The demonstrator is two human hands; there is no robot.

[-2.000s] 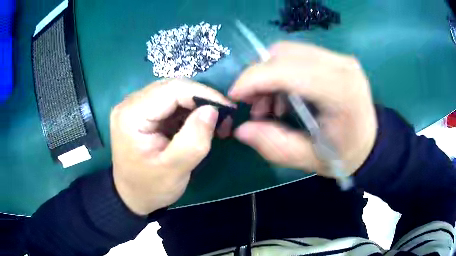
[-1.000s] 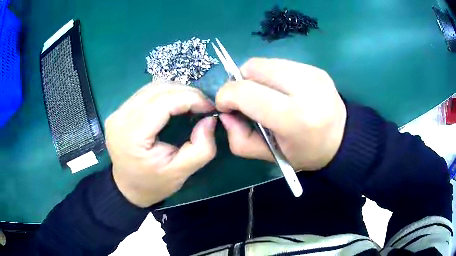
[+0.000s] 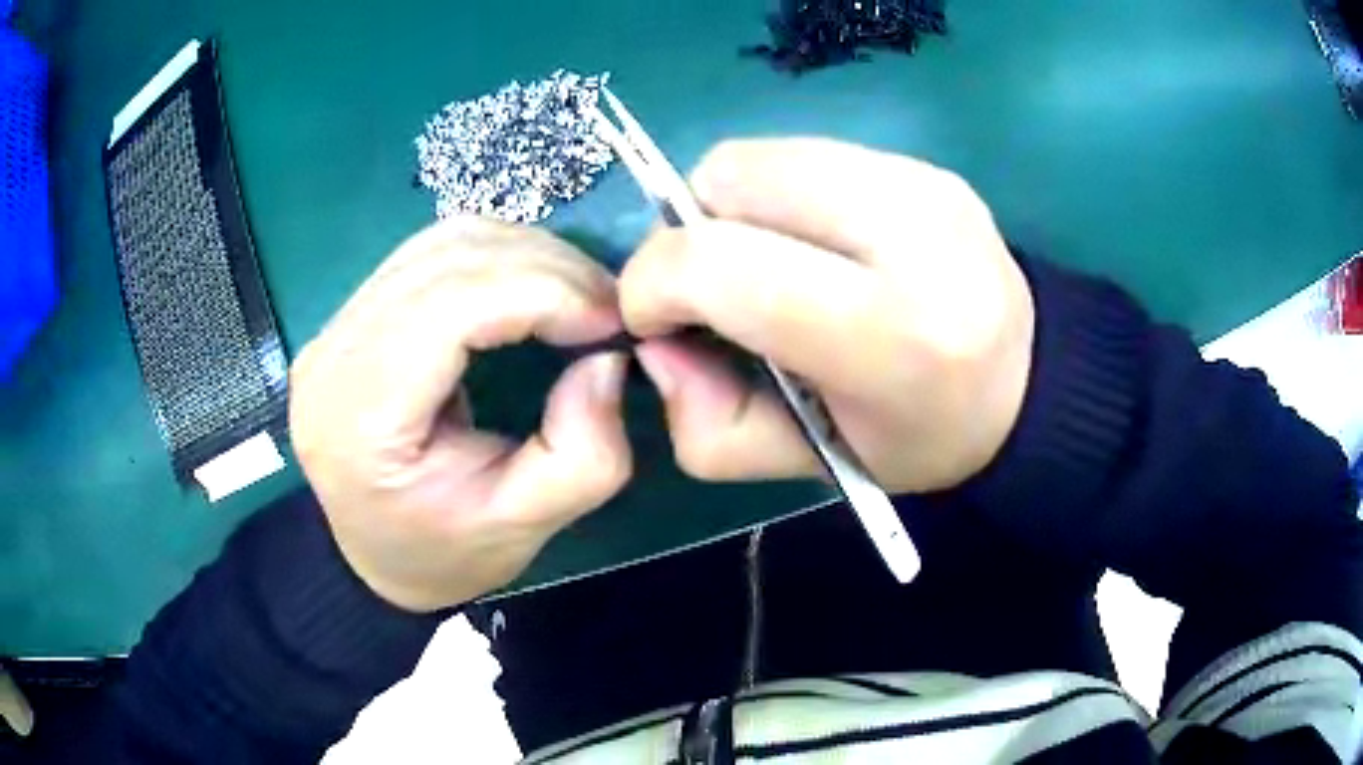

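My left hand [image 3: 464, 411] and my right hand [image 3: 837, 321] meet at their fingertips above the green mat. Both pinch a small black workpiece [image 3: 625, 344], mostly hidden between the fingers; only a dark bit shows. My right hand also holds the silver tweezers [image 3: 873, 516] across the palm, their two points apart and directed up and left, over the right edge of the silver-white pile of small metal parts [image 3: 516, 147].
A pile of small black parts [image 3: 852, 27] lies at the top. A long black-edged sheet of tiny parts [image 3: 187, 269] lies at left, beside a blue basket [image 3: 21, 194]. A dark item [image 3: 1335, 53] is at the top right edge. The table's curved edge is near my body.
Since two seconds ago my hands have closed together at the fingertips, hiding most of the black workpiece. My right hand and the tweezers have moved left. The view has shifted slightly.
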